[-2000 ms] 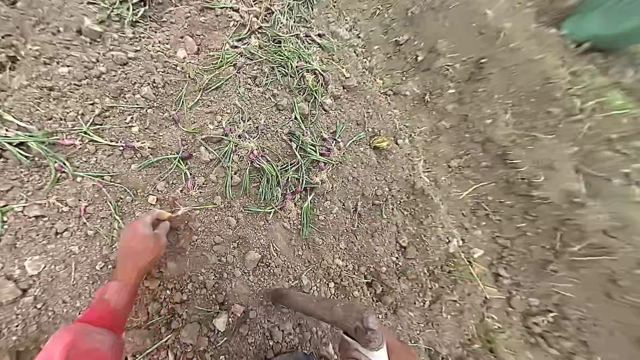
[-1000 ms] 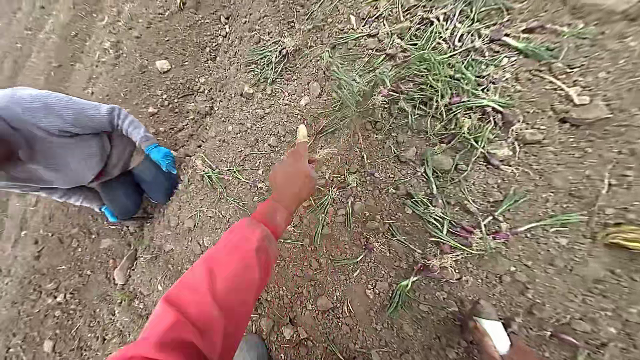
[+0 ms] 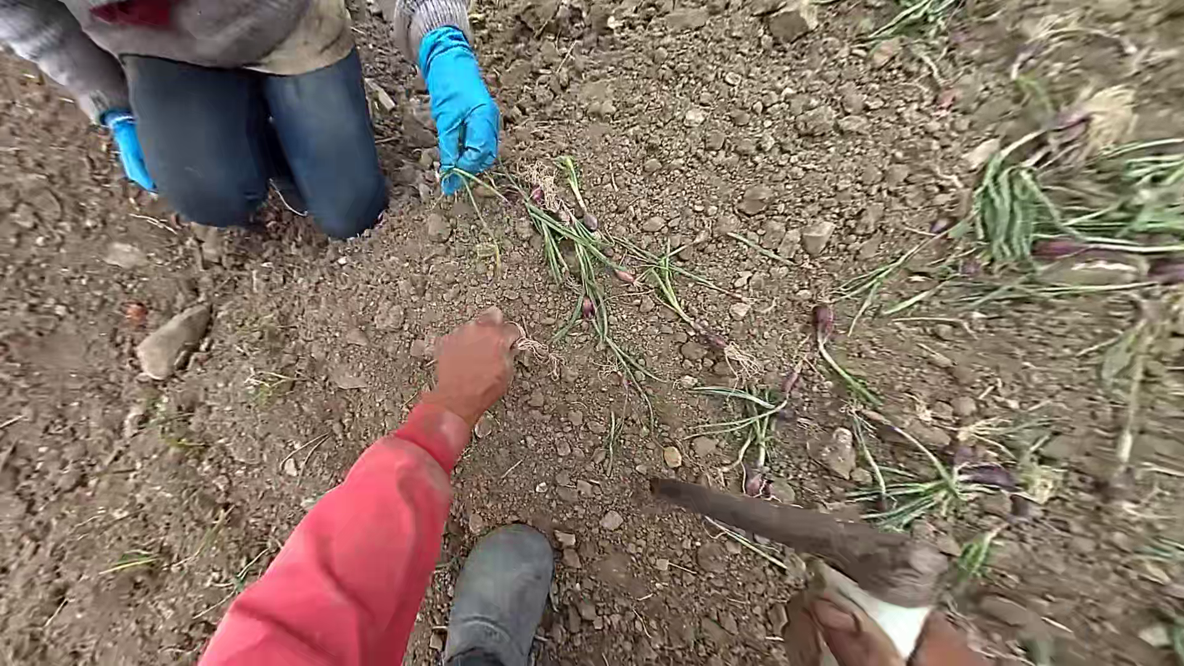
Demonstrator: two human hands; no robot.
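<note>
My left hand (image 3: 474, 363), in a red sleeve, has closed fingers low over the soil, with pale stringy roots (image 3: 536, 346) sticking out at its fingertips. The rest of what it holds is hidden. At the lower right my right hand (image 3: 856, 634) grips a tool with a dark, dirt-covered wooden part (image 3: 795, 529) and a white part (image 3: 879, 606). Red onion seedlings (image 3: 587, 250) with green leaves lie between my left hand and a co-worker's gloved hand. Further seedlings (image 3: 758, 430) lie loose above the tool.
A co-worker kneels at the upper left in blue gloves (image 3: 461, 111), one hand touching seedling leaves. A larger bunch of seedlings (image 3: 1064, 222) lies at the right. A stone (image 3: 174, 340) sits at the left. My boot (image 3: 504, 592) stands at the bottom on stony soil.
The view has shifted markedly toward the co-worker, who now appears closer. The co-worker's gloved hand now reaches to the seedlings. My left hand is now lower, near the soil.
</note>
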